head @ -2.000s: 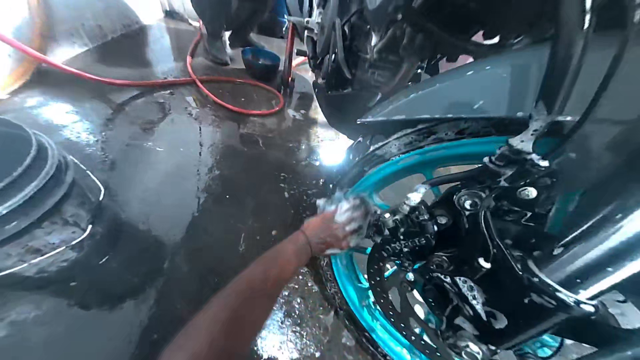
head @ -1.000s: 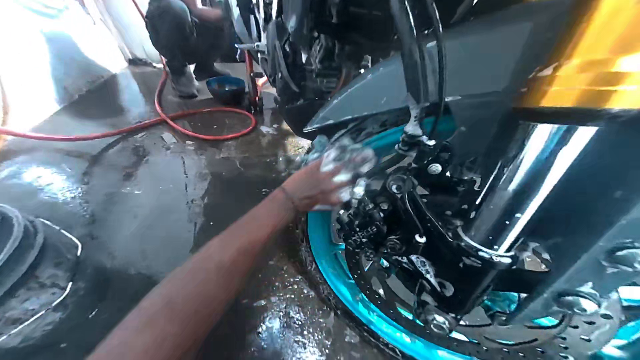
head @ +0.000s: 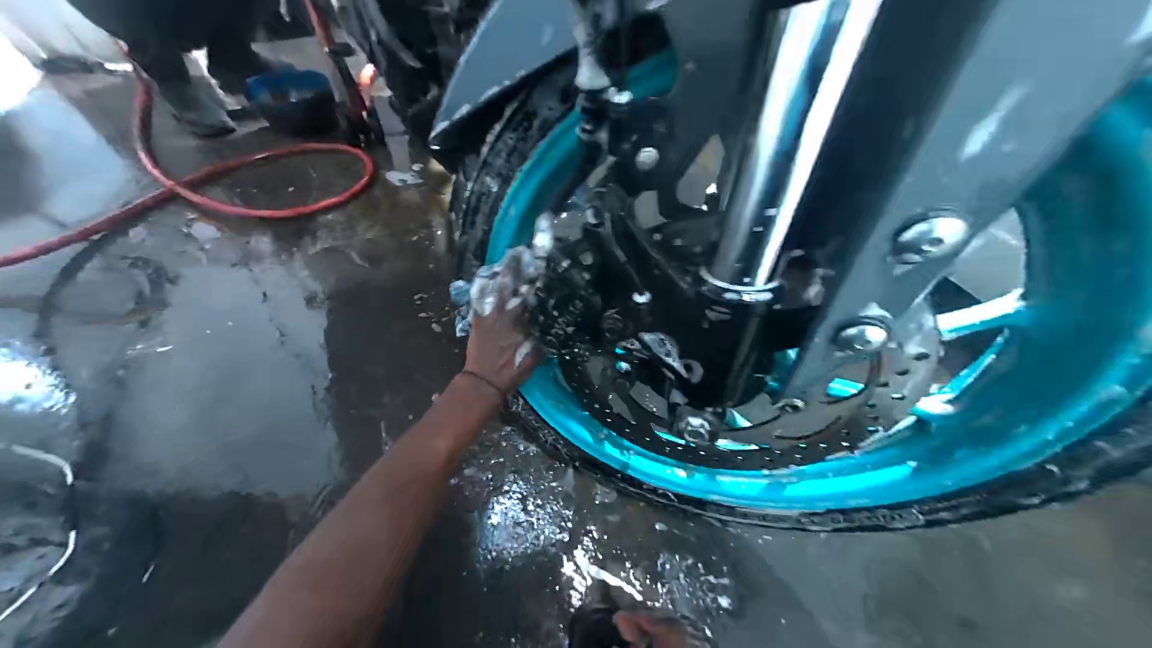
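My left hand (head: 504, 328) reaches in from the bottom left, wearing a thin dark band at the wrist. Its fingers are closed around a wet, foamy wash cloth or sponge (head: 490, 286); which of the two cannot be told. The hand is against the black brake caliper (head: 571, 310) of a motorcycle's front wheel, beside the turquoise rim (head: 621, 454). Suds and drops cover the caliper and part of the fork. Right of the caliper are the perforated brake disc (head: 886, 382) and the shiny fork tube (head: 787, 144). My right hand is out of view.
A red hose (head: 261, 213) loops over the wet floor at the upper left. Behind it are a blue basin (head: 292, 90) and another person's legs (head: 193, 90). A bucket's pale wire handle (head: 67, 531) shows at the left edge. A foot (head: 652, 628) is at the bottom edge.
My left hand has moved from higher beside the caliper down against its left side, still with the foamy thing. The view has turned and come closer to the wheel.
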